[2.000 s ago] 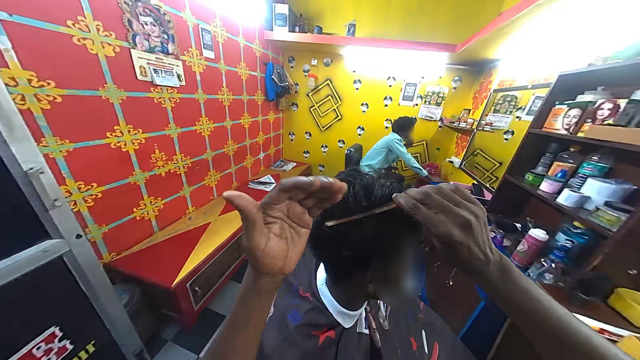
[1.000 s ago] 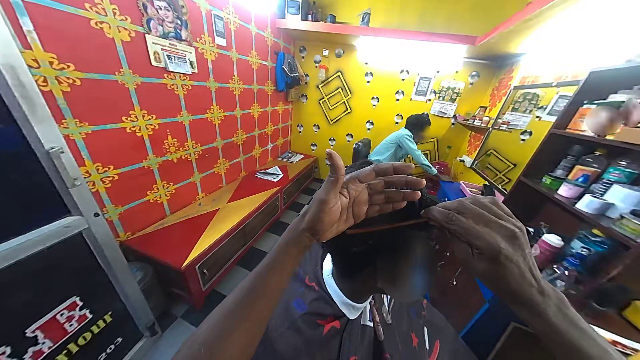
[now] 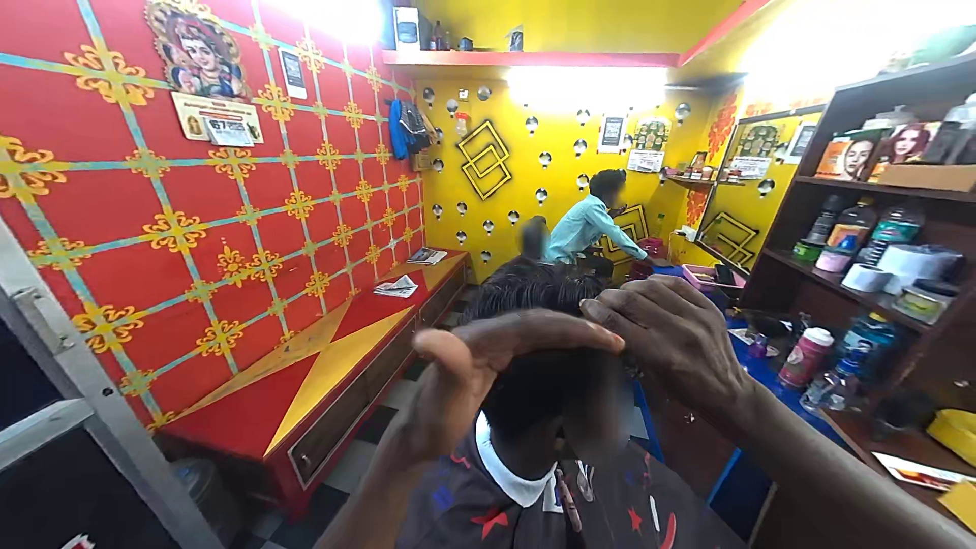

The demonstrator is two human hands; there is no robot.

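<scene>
My left hand (image 3: 488, 358) is in front of a seated person's dark hair (image 3: 530, 286), thumb apart and fingers stretched toward my right hand. Nothing shows in its grasp. My right hand (image 3: 671, 335) is beside the front of the head, its fingers curled in the same pinch that held a thin brown comb in the earlier views; the comb itself is now hidden, with my left hand in front. The fingertips of both hands meet or nearly meet. The seated person wears a dark patterned garment (image 3: 534, 526) with a white collar (image 3: 507, 476).
A red and yellow bench (image 3: 328, 358) with newspapers (image 3: 396, 287) runs along the left wall. Another person (image 3: 583, 229) leans over a blue counter behind. At right are a dark shelf (image 3: 862, 191) with bottles and jars, and a pink bottle (image 3: 807, 357). A metal-framed door (image 3: 84, 427) stands at left.
My left hand has turned from an upright, open palm to fingers bent sideways across the hair. The comb, visible at my right hand earlier, no longer shows.
</scene>
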